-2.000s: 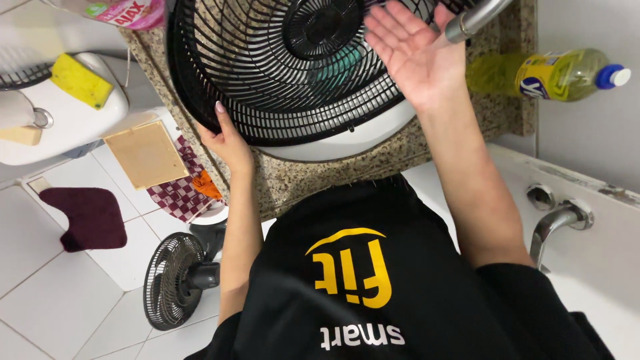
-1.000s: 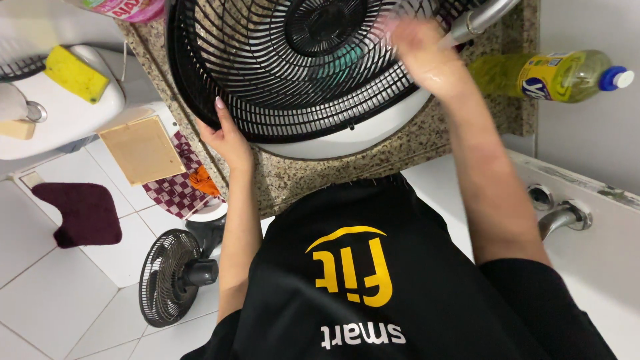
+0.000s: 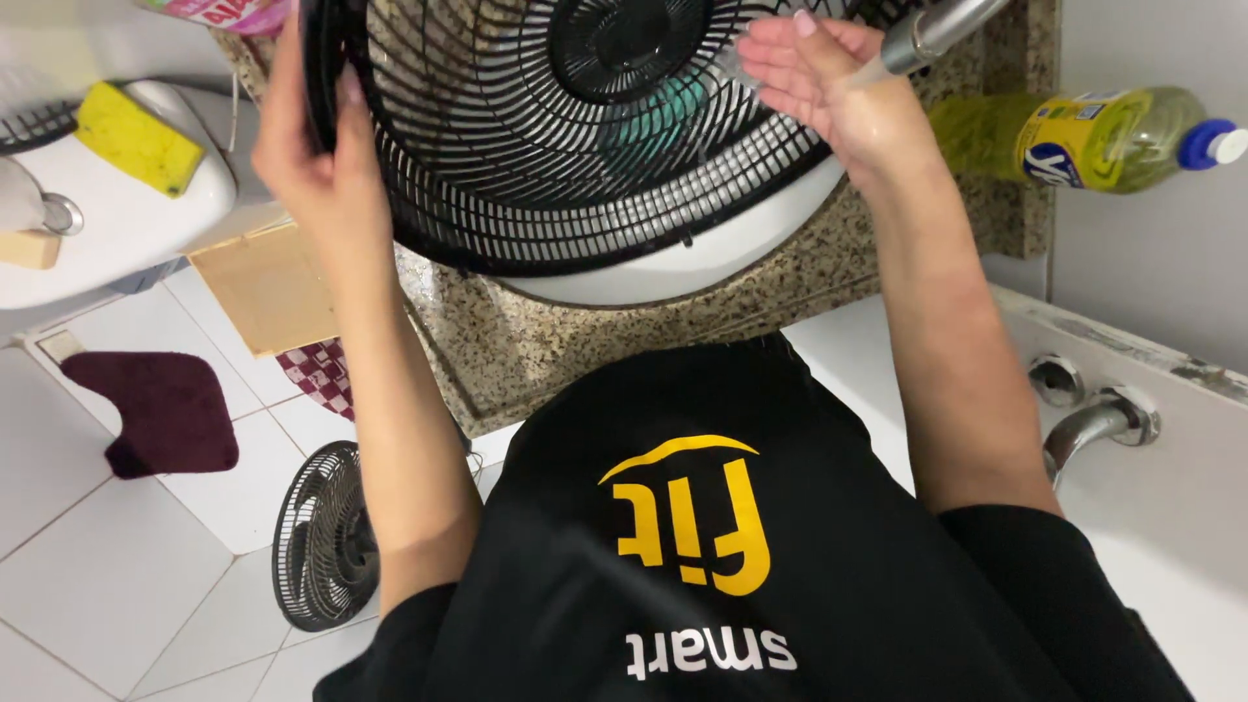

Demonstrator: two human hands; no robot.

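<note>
A black plastic fan grille, tilted, lies over a white sink basin set in a speckled granite counter. My left hand grips the grille's rim at its left side, thumb and fingers on either side of it. Under the metal faucet spout, my right hand is spread with its palm up, and water runs over it. It holds nothing. Something green shows through the slats; what it is cannot be told.
A bottle of yellow-green liquid lies right of the basin. At the left, a yellow sponge rests on a white toilet cistern. An assembled black fan and a maroon mat are on the tiled floor. A chrome tap is at the right.
My left hand has moved up along the grille's rim and wraps around it. My right hand, blurred over the grille a second ago, is now under the spout.
</note>
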